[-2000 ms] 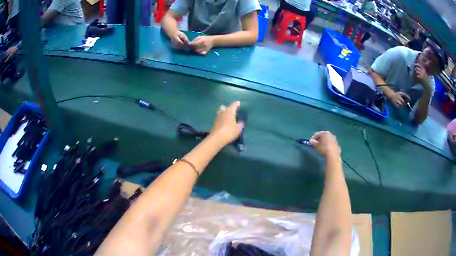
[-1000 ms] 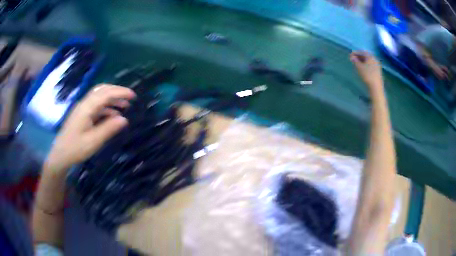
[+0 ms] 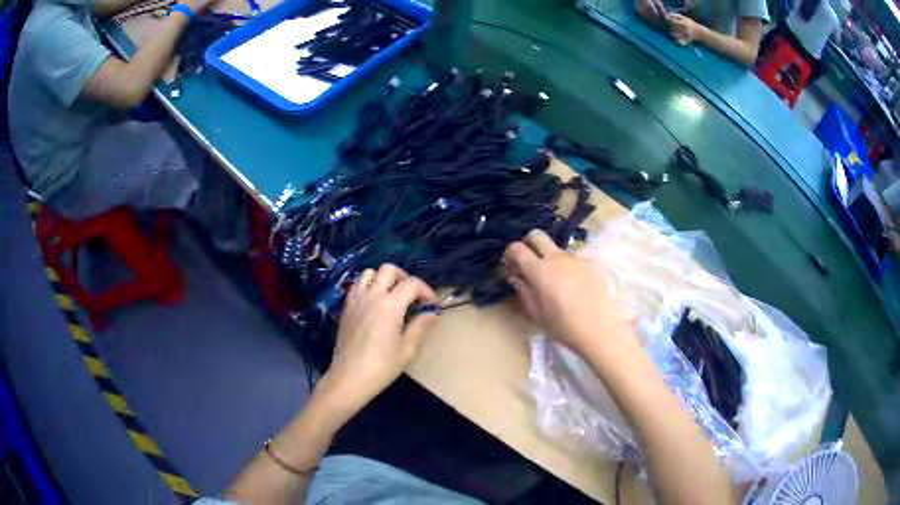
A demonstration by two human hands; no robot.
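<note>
A large heap of black USB cables with silvery plug ends lies on the bench in front of me. My left hand is at the heap's near edge, its fingers curled around a thin dark cord or cable part. My right hand is at the heap's near right edge, fingers bent down onto the black cables; its fingertips are partly hidden, and I cannot tell whether it grips one. A short stretch of cord shows between the two hands.
An open clear plastic bag with black parts lies right, beside a small white fan. A blue tray of black pieces stands at the back left. Bundled cables lie on the green conveyor. People sit at the left and across the belt.
The view has swung left and down to the heap. My right hand has come back from over the conveyor to the heap. My left hand has moved to the heap's near edge and closed on a cord.
</note>
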